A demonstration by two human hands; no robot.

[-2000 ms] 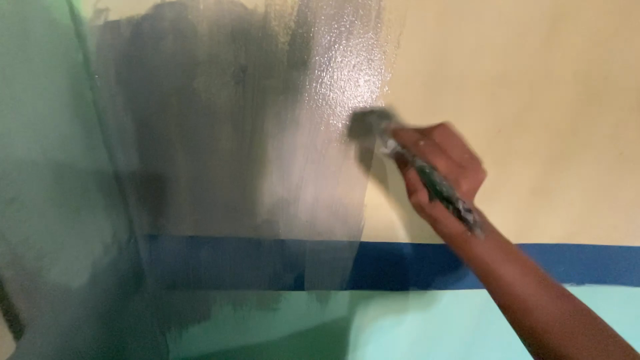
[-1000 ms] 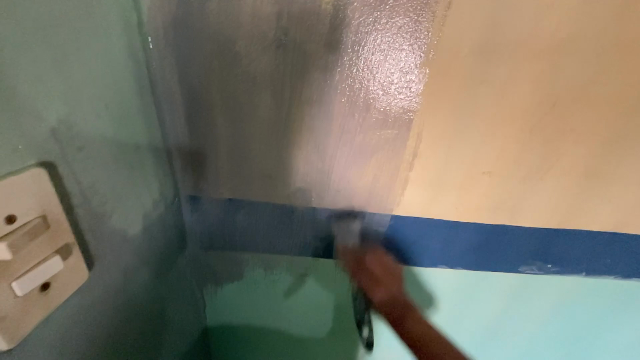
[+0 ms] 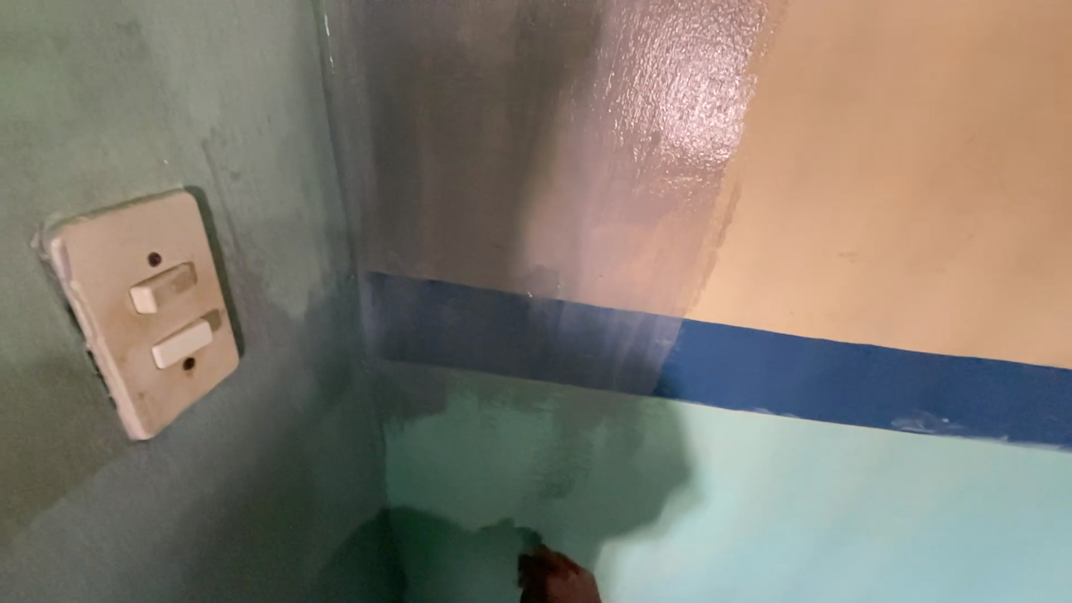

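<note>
My right hand (image 3: pixel 559 576) shows only in part at the bottom edge, in shadow and blurred, its fingers closed around a paintbrush of which little can be made out. Just above the fingers, a dark shape that looks like the brush head is at the light green lower wall (image 3: pixel 804 494). Higher up, a wet, glossy grey coat (image 3: pixel 620 184) covers the left part of the cream wall (image 3: pixel 904 167). That coat also runs thinly over the left end of the blue painted band (image 3: pixel 837 373). My left hand is out of view.
On the adjoining grey-green wall (image 3: pixel 251 126) at the left, a cream switch plate (image 3: pixel 126 335) with two rocker switches stands out from the surface. The wall corner runs down beside the grey coat. Shadows fall across the lower wall.
My right hand has moved down with the brush, from the cream wall to the blue band and then below it. The view has shifted left, bringing in the switch plate.
</note>
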